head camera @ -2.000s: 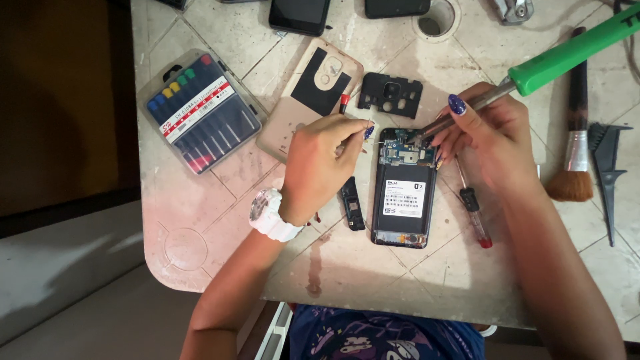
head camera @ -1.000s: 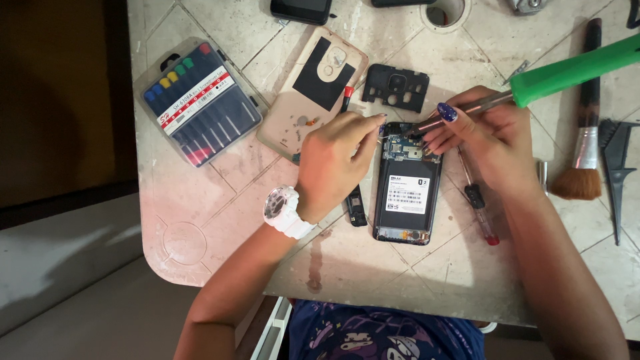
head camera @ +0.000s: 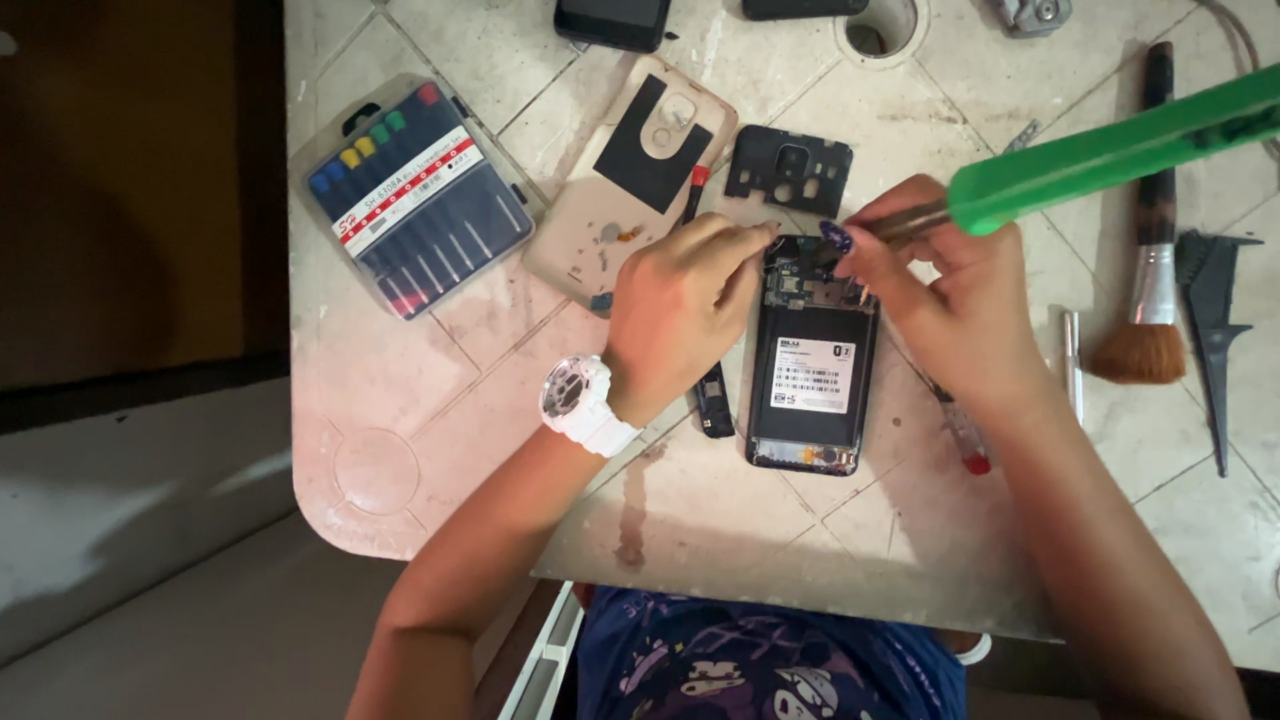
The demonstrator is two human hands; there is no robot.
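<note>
An opened smartphone [head camera: 812, 370] lies on the table, its circuit board [head camera: 805, 287] showing at the top end and a labelled battery below. My right hand [head camera: 945, 285] grips the metal shaft of a green-handled soldering iron [head camera: 1100, 150] above the board; the iron's tip is partly hidden by the fingers. My left hand [head camera: 685, 305], with a white wristwatch, is at the phone's upper left corner, thumb and forefinger pinched around something thin that I cannot make out. Above the phone sits a black inner cover [head camera: 790, 170]. A beige back cover [head camera: 625, 180] with small loose parts lies behind my left hand.
A screwdriver set case [head camera: 420, 200] lies at left. A red-ended screwdriver [head camera: 698, 200] and a black phone part [head camera: 714, 405] are partly under my left hand. Right of my right hand are another screwdriver [head camera: 962, 435], a brush [head camera: 1145, 300] and a black comb-like tool [head camera: 1212, 340]. Dark phones [head camera: 612, 20] lie at the far edge.
Both hands stay at the top end of the phone. The soldering iron remains in my right hand, with its handle at a slightly different angle. The view has shifted slightly.
</note>
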